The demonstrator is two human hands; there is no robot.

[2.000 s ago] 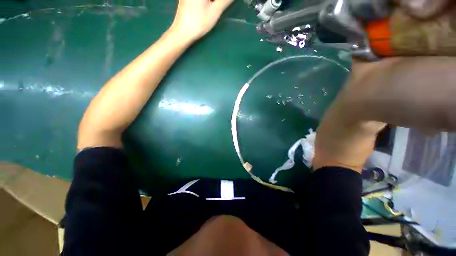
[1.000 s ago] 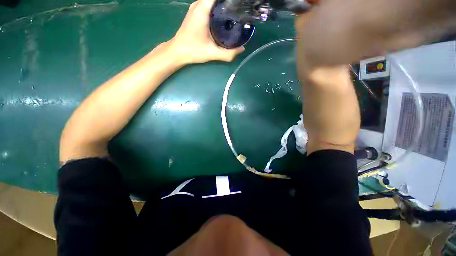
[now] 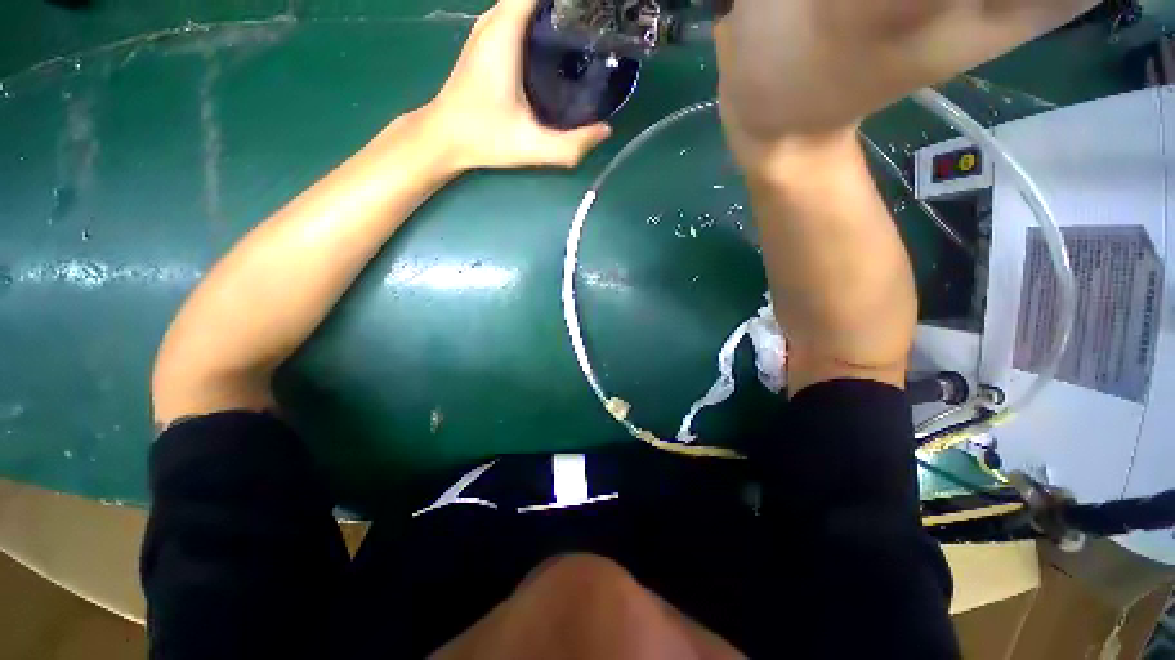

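Observation:
My left hand [image 3: 496,110], at the top centre, is closed round a black round housing [image 3: 567,93] with its recessed side showing. The metal nose of the screwdriver [image 3: 625,23] is over the far part of the housing; whether it touches cannot be told. My right hand [image 3: 812,65] is at the top right, cut off by the top edge and a little blurred. Its fingers and the tool's body are not visible, so its grip cannot be told. Tiny bright specks [image 3: 696,223] lie on the green surface.
A green glossy surface [image 3: 116,348] spans the view. A white tube loop [image 3: 568,277] and a crumpled white strip [image 3: 724,374] lie on it. At right stand a white-grey box [image 3: 1005,194] with label and red-yellow switch, a clear tube [image 3: 1064,290] and a thick black hose [image 3: 1115,516]. Cardboard [image 3: 65,548] is lower left.
Since two seconds ago, my left hand has come into fuller view with the housing. The screwdriver nose and my right hand have moved left, over and beside it. The orange body has left view.

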